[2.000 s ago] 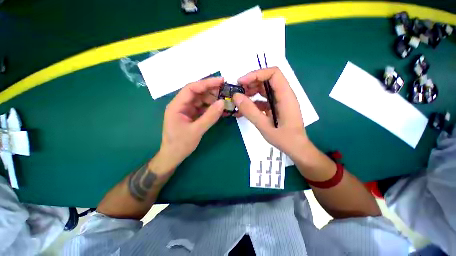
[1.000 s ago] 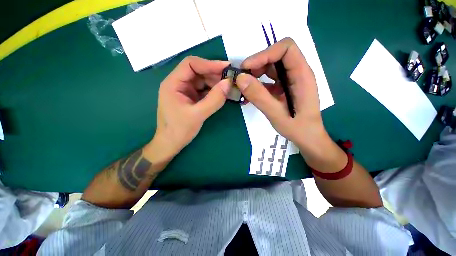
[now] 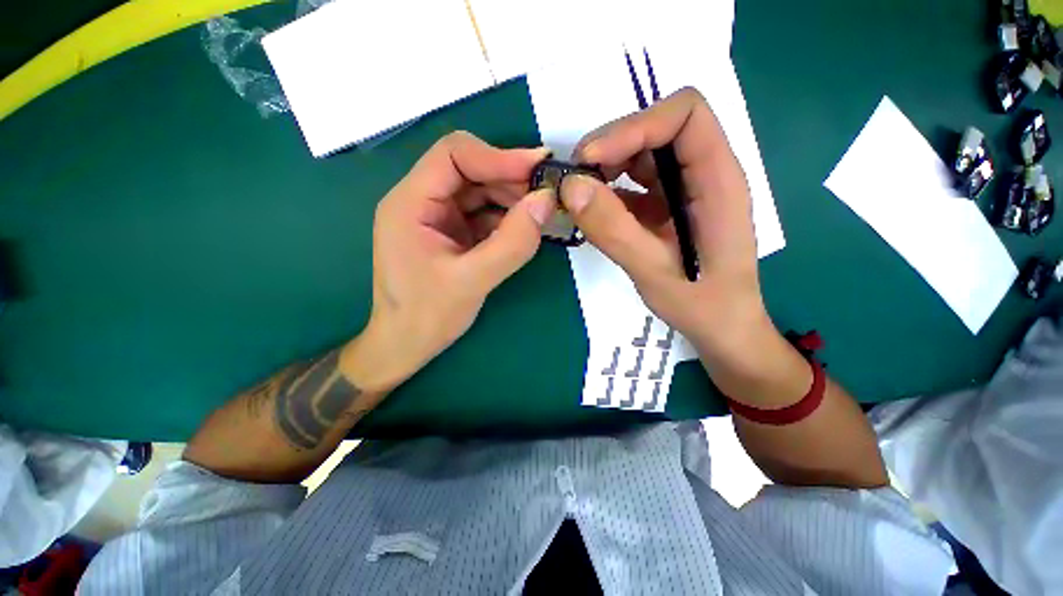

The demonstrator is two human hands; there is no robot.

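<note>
A small black watch housing (image 3: 562,221) with a silvery-grey inside is held between both hands over the white sheets. My left hand (image 3: 449,239) grips its left side with thumb and forefinger. My right hand (image 3: 676,215) has its thumb on the upper part of the housing and also holds black tweezers (image 3: 676,198) in the palm, tips pointing up and away from the housing. The thumbs hide part of the housing's inside. The backing sheet (image 3: 595,309) with rows of small grey adhesive pieces (image 3: 633,375) lies below the hands.
A white stack (image 3: 379,76) with a thin tan strip (image 3: 479,37) lies upper left, beside crumpled clear plastic (image 3: 243,68). A separate white sheet (image 3: 921,215) lies right. Several black and silver units (image 3: 1026,200) sit at the far right. A yellow conveyor edge (image 3: 88,56) curves upper left. Neighbours' sleeves (image 3: 991,425) show at both sides.
The camera view has shifted, so the bench appears moved. Both hands stay on the housing, with the thumbs now closer together over its upper part. The tweezers remain in my right hand.
</note>
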